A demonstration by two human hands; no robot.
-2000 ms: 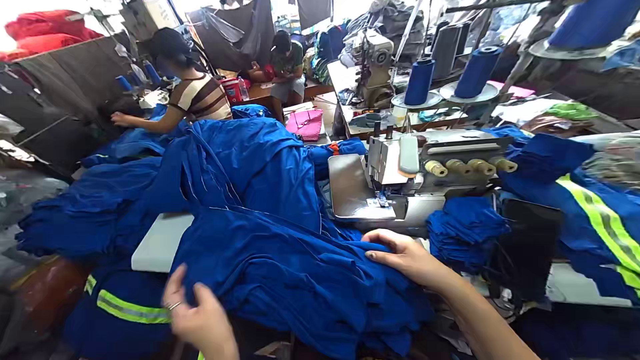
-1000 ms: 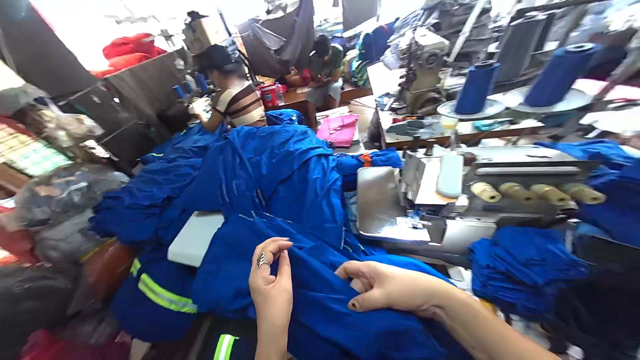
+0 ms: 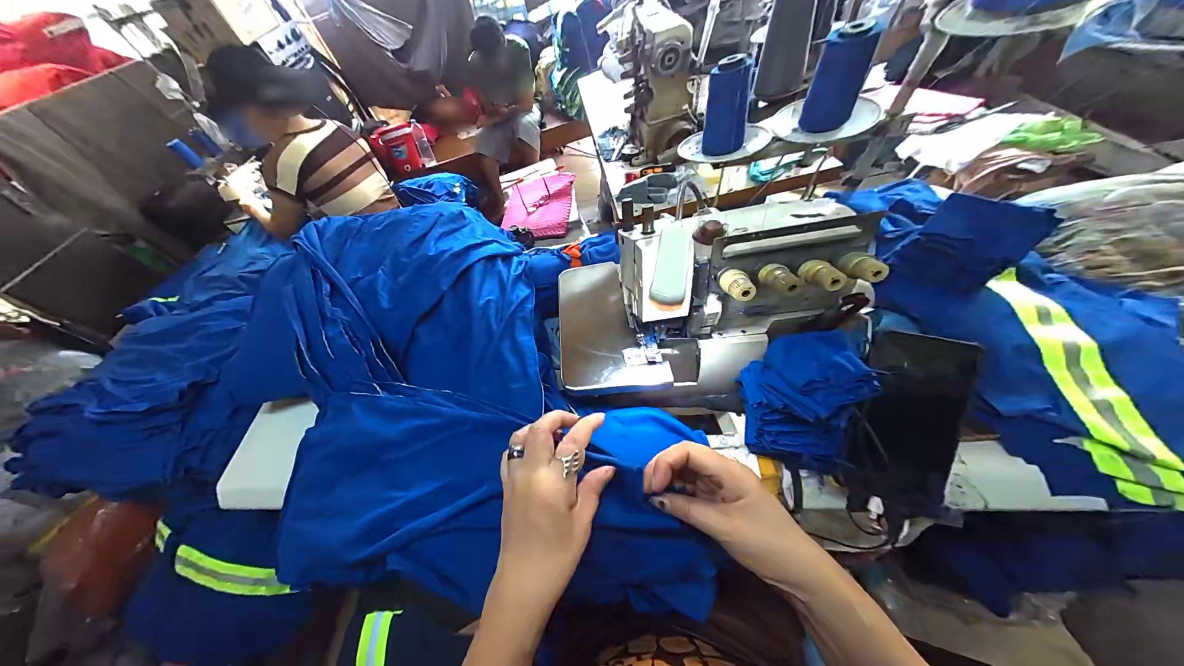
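Observation:
Blue fabric (image 3: 416, 481) is draped over the front of the work table, in front of an overlock sewing machine (image 3: 740, 268). My left hand (image 3: 550, 481), with rings on two fingers, is over this cloth, its fingertips touching a raised fold. Just to its right, my right hand (image 3: 708, 490) pinches the edge of the same fabric between thumb and fingers. Both hands are below the machine's metal plate (image 3: 592, 324). Whether the left fingers grip the fold cannot be told for certain.
Folded blue pieces (image 3: 805, 398) lie right of the machine, beside blue garments with reflective strips (image 3: 1073, 361). Blue thread cones (image 3: 726, 106) stand behind it. A large blue fabric heap (image 3: 425, 287) fills the left. A person in a striped top (image 3: 324, 171) sits beyond, another farther back.
My left hand has moved right and onto the cloth near my right hand; two seconds ago the hands were far apart. My right hand has gone from lying spread on the fabric to pinching it.

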